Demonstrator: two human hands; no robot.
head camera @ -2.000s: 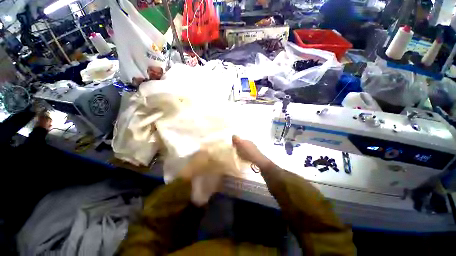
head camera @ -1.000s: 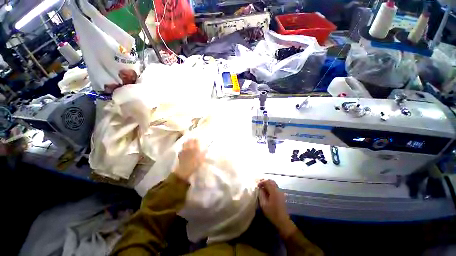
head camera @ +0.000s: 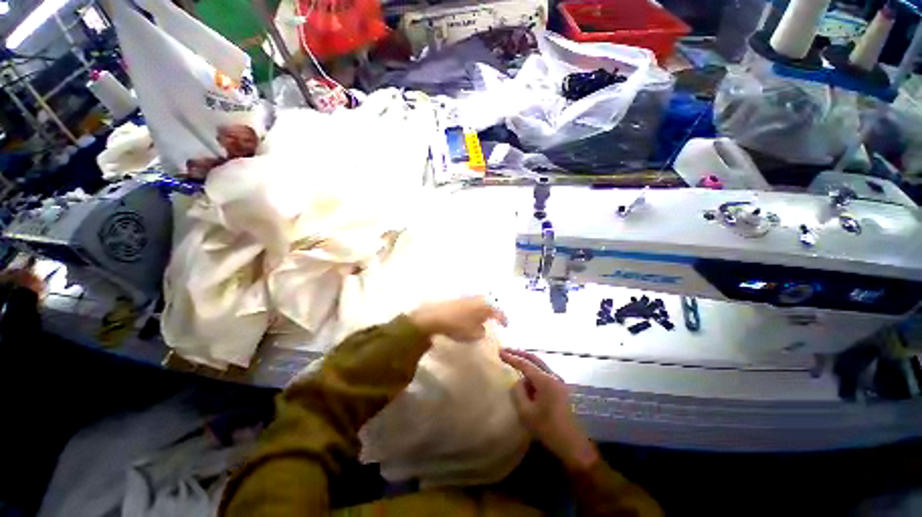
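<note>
A cream garment piece hangs over the table's front edge towards my lap, its upper part glaring white. My left hand lies on its top edge, fingers pointing right; whether it grips the cloth cannot be told. My right hand holds the piece's right edge near the table edge. A heap of cream pieces lies left of the machine. The white sewing machine head is at right, its presser foot area behind my hands. Small dark trims lie loose on the bed beside a thin teal-dark tool.
A neighbouring machine with a round grille is at left, with another person's hand beyond. A white bag hangs above. Behind are a clear bag with dark contents, a red basket and thread cones. Grey-white cloth lies lower left.
My left hand has moved right across the cream piece, close to my right hand. The piece has shifted from the heap towards my lap over these frames. The view has turned slightly.
</note>
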